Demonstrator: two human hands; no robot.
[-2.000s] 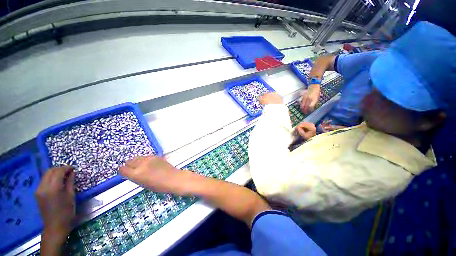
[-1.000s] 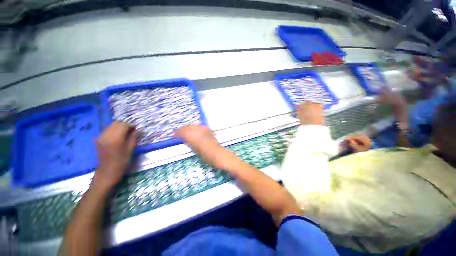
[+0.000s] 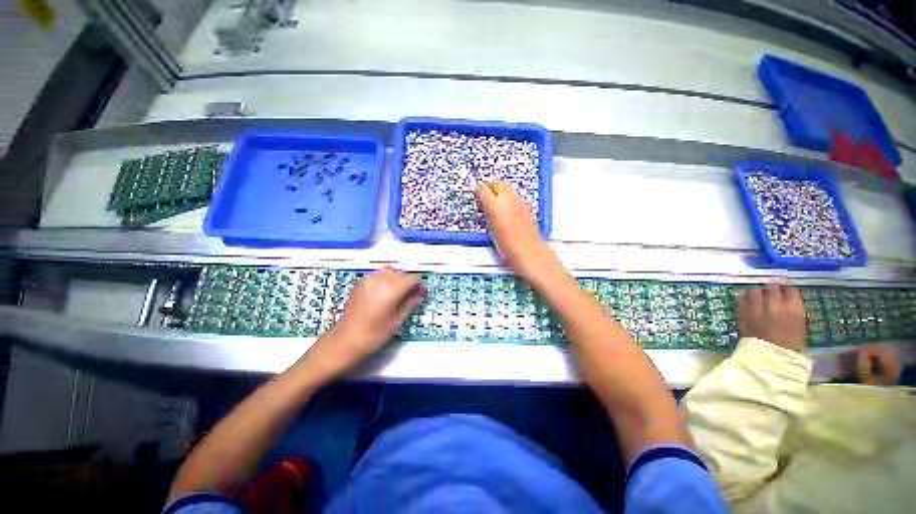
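Observation:
My left hand (image 3: 380, 309) is over the green circuit board panels (image 3: 472, 309) on the rail, fingers curled together; whether it holds a small part cannot be told. My right hand (image 3: 509, 216) reaches into the full blue parts tray (image 3: 547, 191), its fingertips at the heap of small silvery components (image 3: 442, 171). What is between these fingertips is too small to tell. The sparse blue tray (image 3: 251, 191) stands left of the full one, with several dark small components (image 3: 326, 171) in it.
Loose green boards (image 3: 169, 183) lie on the ledge at the left. A second silvery-filled tray (image 3: 800, 216) and another blue tray (image 3: 829, 105) with a red item (image 3: 862, 154) are at the right. A neighbour's hand (image 3: 772, 315) is over the rail. Metal rail edge (image 3: 472, 361) runs in front.
The view has turned left, showing the rail's left end and loose boards. My left hand has moved from the full tray's front edge to the board row. My right hand has moved into the full tray.

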